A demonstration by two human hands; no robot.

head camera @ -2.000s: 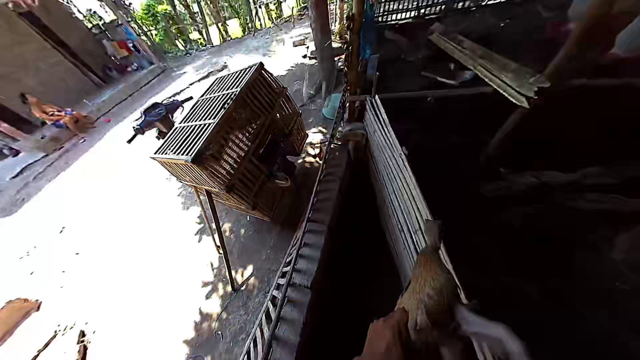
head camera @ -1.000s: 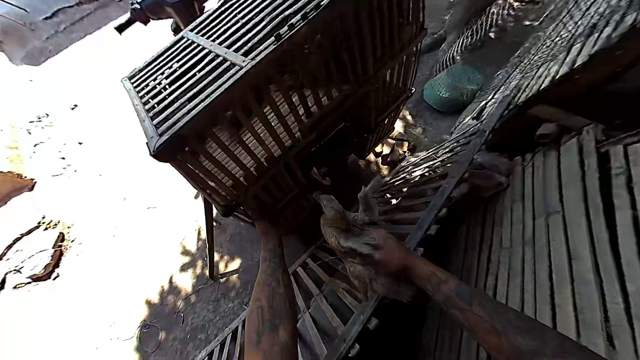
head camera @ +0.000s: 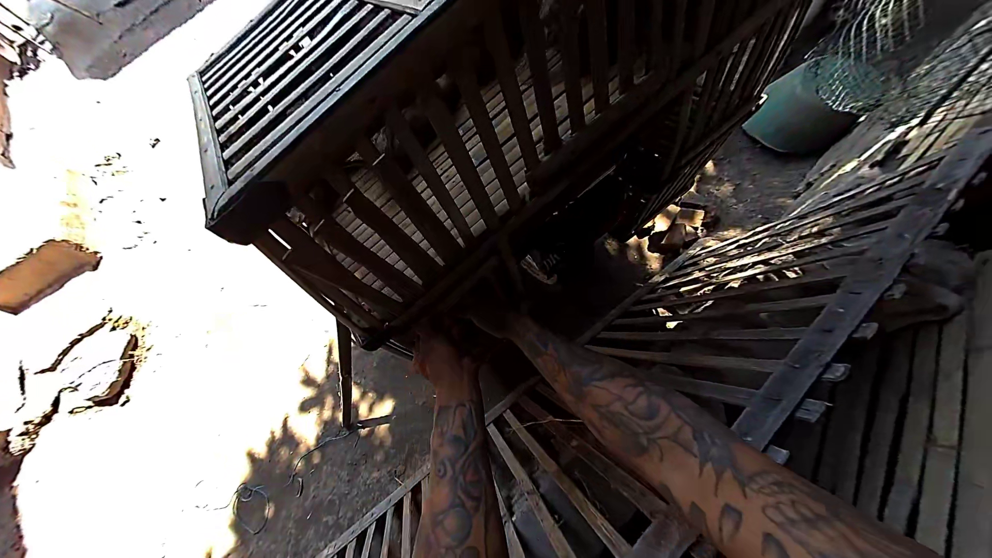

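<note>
Both of my arms reach over a slatted fence to the lower side of a raised wooden slatted cage. My left hand is at the cage's bottom edge, its fingers lost in shadow. Close to its right, my right hand reaches into the dark beneath the slats, its fingers also hidden. What either hand holds cannot be made out, and the bird seen earlier is not visible. The cage fills the upper middle, its slatted floor showing between the upright slats. A small pale patterned thing lies in the dark just right of my hands.
The slatted fence runs diagonally beneath my arms. Wooden slats form a surface at lower right. A green basin-like object and wire mesh are at upper right. A cage leg and loose wire are at lower left.
The bird, in my right hand a second ago beside the fence, is now out of sight. My right hand has moved to the cage, next to my left. The view has moved closer to the cage.
</note>
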